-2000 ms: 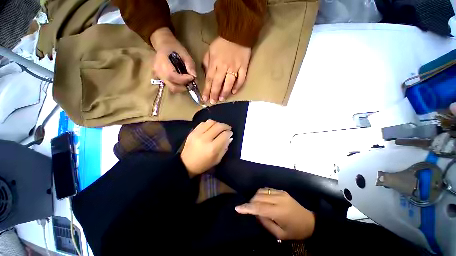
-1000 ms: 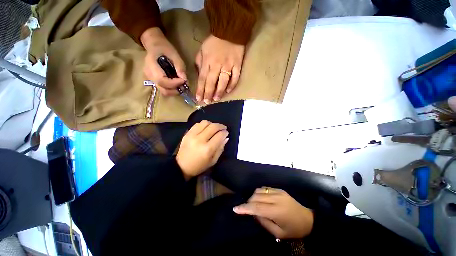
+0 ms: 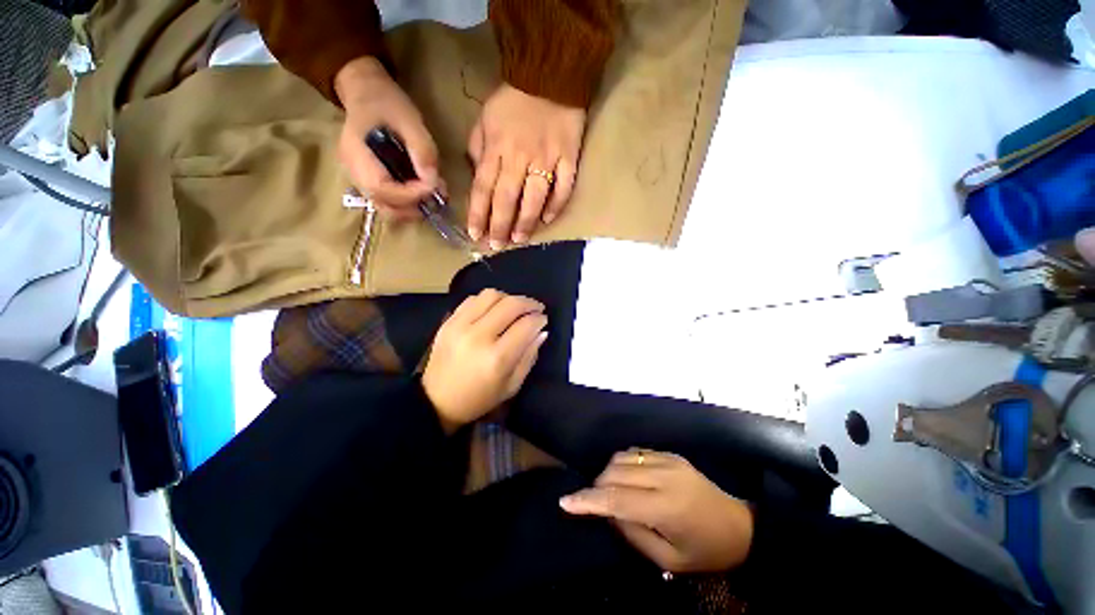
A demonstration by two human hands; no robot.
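Note:
My left hand [image 3: 486, 357] has its fingers curled on the black fabric panel [image 3: 550, 282], just below the tan garment's edge. The fingertips are partly hidden. Plaid fabric [image 3: 330, 336] shows left of this hand, and another plaid patch below it. My right hand [image 3: 660, 507] rests lower right over black cloth, fingers loosely bent, with nothing visible in it. Black cloth and my sleeves merge. Another person's hands are on the tan garment [image 3: 270, 192]; one holds a dark-handled metal tool [image 3: 408, 174], its tip at the garment's lower edge, by the black panel.
The white machine table [image 3: 841, 156] extends right of the cloth. The sewing machine head [image 3: 889, 421] stands at the lower right, with blue cloth or a packet [image 3: 1042, 210] above it. A phone [image 3: 148, 412] and grey box [image 3: 54, 469] are at the left.
The other person's tool hand has shifted slightly, and its tool lies flatter. The whole view has moved a little, so the cloth sits slightly left of before. My hands keep their pose.

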